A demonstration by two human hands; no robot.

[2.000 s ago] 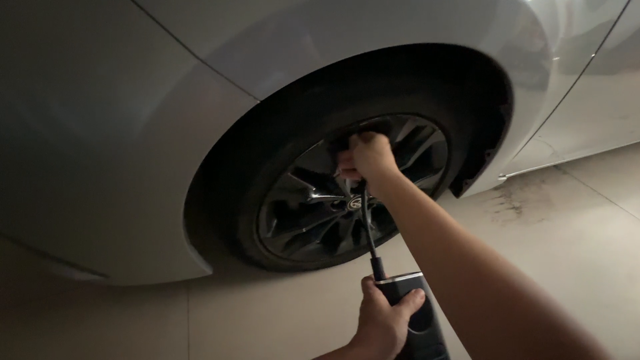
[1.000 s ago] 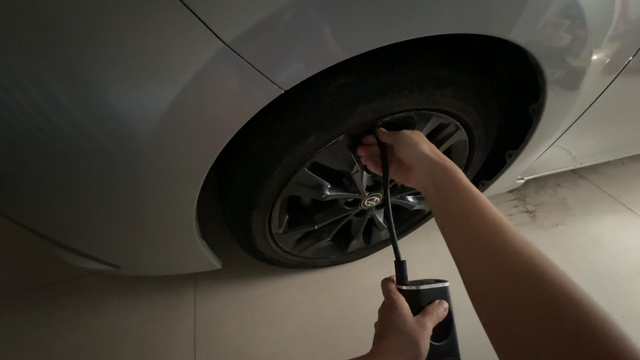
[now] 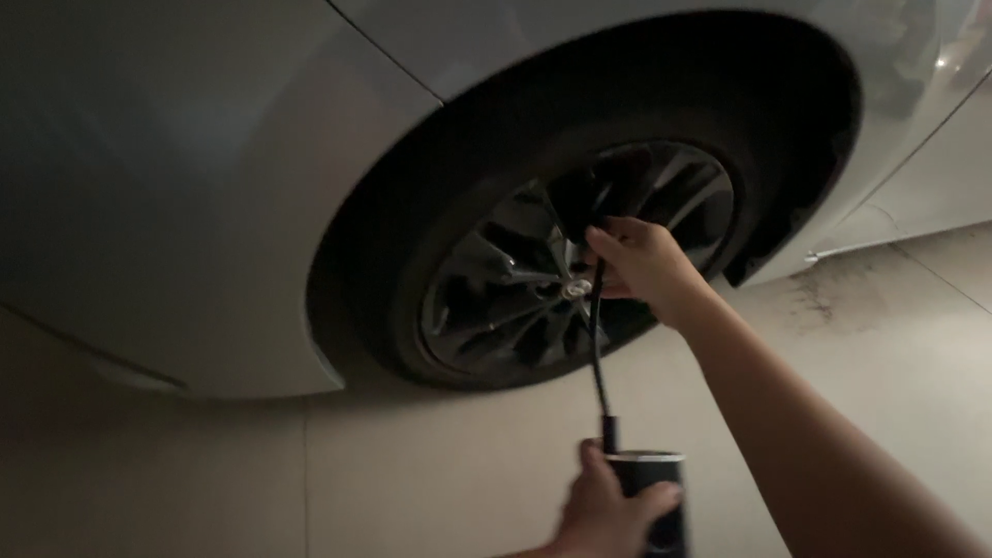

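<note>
My left hand [image 3: 612,500] is wrapped around a black portable tire inflator [image 3: 668,527] with a shiny rim on its top. From the inflator a black air hose [image 3: 597,341] rises to my right hand [image 3: 639,260], whose fingers grip its upper part in front of the wheel's spokes. The dark alloy wheel [image 3: 496,325] has a round emblem at its hub [image 3: 576,290], just left of the hose. Around the wheel sits the black tire [image 3: 403,310]. The hose's tip and the tire valve cannot be made out in the shadow.
The silver car's fender [image 3: 232,232] arches over the tire, with a dark wheel-well edge [image 3: 849,116] at the right. Below lies a beige tiled floor [image 3: 426,473] with dark marks [image 3: 829,298] right of the wheel.
My right hand has moved down from the wheel's upper part toward its hub, with the hose in its fingers. My left hand still holds the inflator.
</note>
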